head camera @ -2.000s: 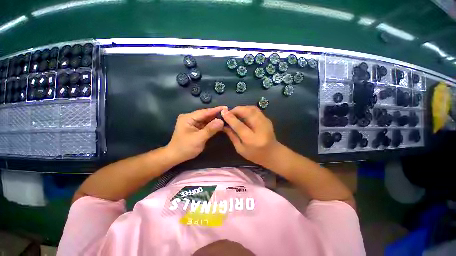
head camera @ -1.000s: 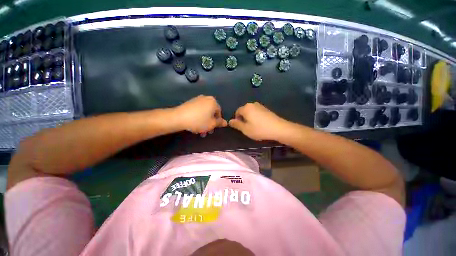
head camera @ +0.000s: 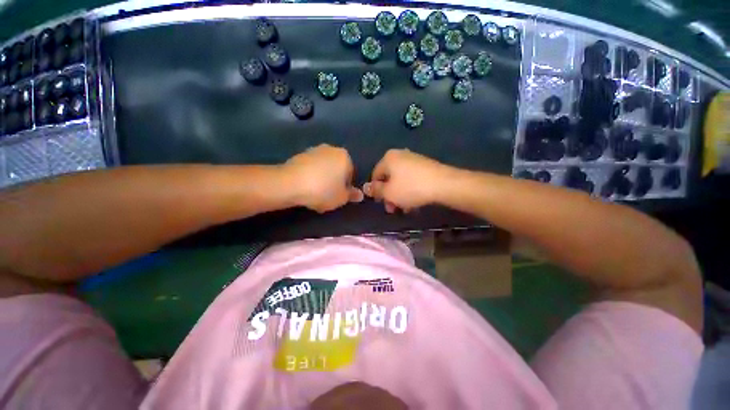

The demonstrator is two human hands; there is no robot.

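My left hand (head camera: 324, 179) and my right hand (head camera: 400, 181) are close together over the near part of the black work mat (head camera: 192, 120), fingertips almost touching. The fingers of both are curled, and any small part between them is hidden. Several board-fitted halves (head camera: 370, 83) with greenish-silver faces lie on the mat's upper right. Several dark rounds (head camera: 277, 56) lie at its upper left.
The left-hand clear tray (head camera: 56, 156) has black rounds in its far pockets and bare textured near pockets. The right-hand clear tray (head camera: 547, 62) holds jumbled black shell parts (head camera: 596, 96). A yellow item (head camera: 716, 132) is at the right edge. A cardboard box (head camera: 472, 264) is below the mat's edge.
The view has shifted closer and lower. Both elbows have spread outward, and the hands have turned from fingertips pinched together to curled side by side. The loose rounds look unmoved on the mat.
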